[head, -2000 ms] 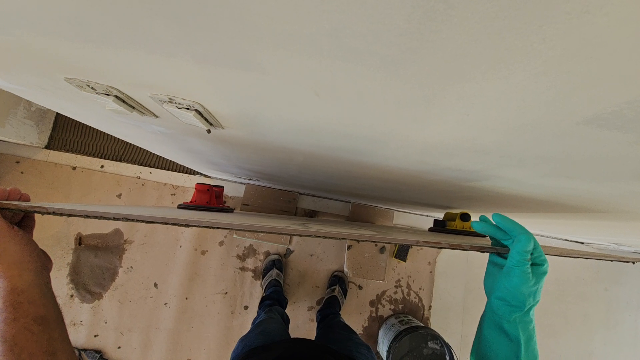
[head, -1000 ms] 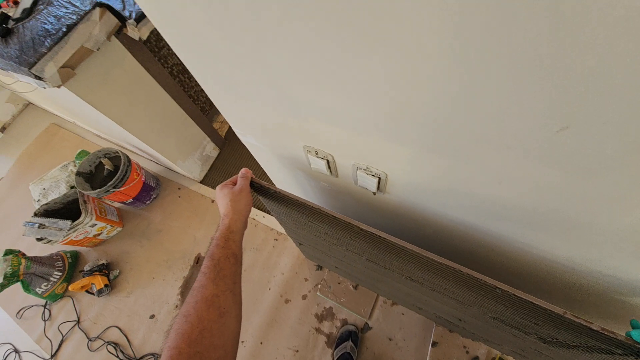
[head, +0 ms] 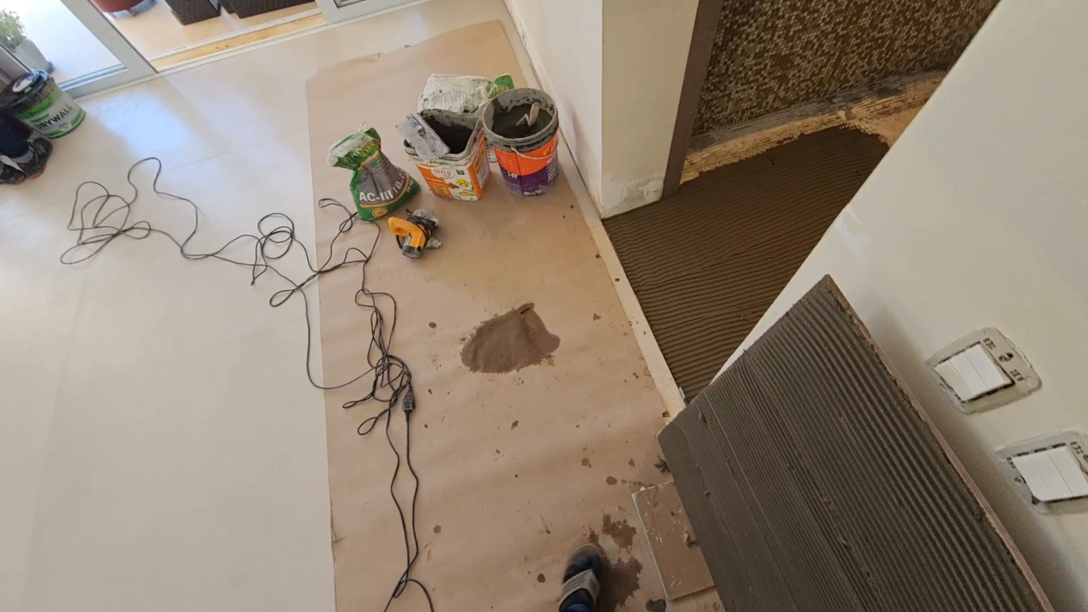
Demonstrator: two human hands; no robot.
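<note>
Neither my left hand nor my right hand shows in the head view now. A large tile [head: 816, 459], its visible face coated with combed grey adhesive, stands tilted against the white wall at the lower right, beside two light switches [head: 973, 371]. Its lower edge and any hold on it are out of view. Beyond its upper corner, ridged adhesive [head: 722, 246] covers the floor of the doorway. My shoe [head: 584, 571] is at the bottom, left of a small tile piece [head: 673, 540] on the floor paper.
An orange power tool [head: 414, 233] lies near a green bag [head: 374, 174], an adhesive tub [head: 455, 161] with a notched trowel, and an orange and purple bucket [head: 523, 144]. A black cable [head: 387, 365] tangles across the brown paper [head: 476, 442]. Another person's shoes [head: 30, 161] show at far left.
My left hand, on the tile's upper corner a second ago, is out of view. The green glove on my right hand has also left the picture. The view has swung left.
</note>
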